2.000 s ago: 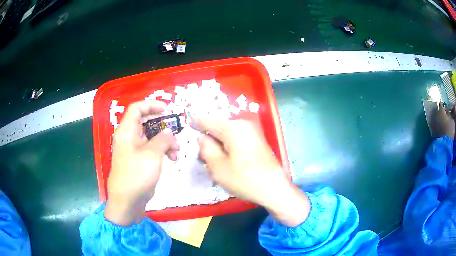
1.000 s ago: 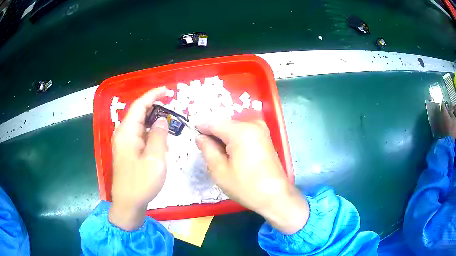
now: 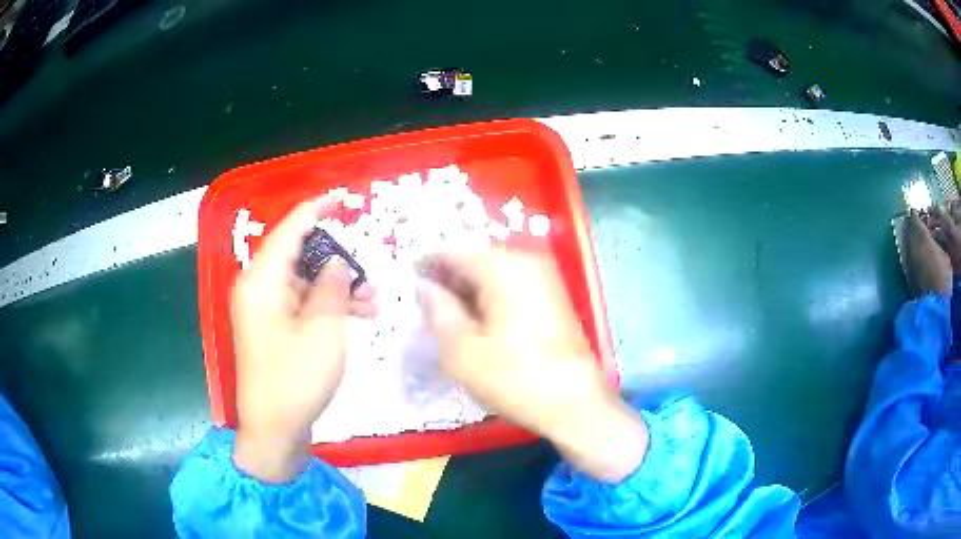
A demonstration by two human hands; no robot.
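My left hand (image 3: 290, 337) holds a small black device housing (image 3: 333, 259) between thumb and fingers, over the left part of the red tray (image 3: 216, 316). The housing is tilted, and my thumb covers part of it. My right hand (image 3: 516, 337) is just to the right of it, blurred, with thumb and forefinger near each other. Tweezers cannot be made out in it in this frame. Many small white pads (image 3: 427, 205) lie in the tray, piled at the back and spread on its floor between my hands.
Beyond the white edge strip (image 3: 717, 135), small black units (image 3: 445, 82) lie apart on the dark green belt. A pale yellow sheet (image 3: 406, 490) sticks out under the tray's near edge. At right, another person's hands (image 3: 929, 253) hold a light sheet. A blue sleeve shows at far left.
The housing has turned and tilted in my left hand. My right hand has blurred, and the tweezers tip seen earlier no longer shows. The units on the belt have shifted to the right.
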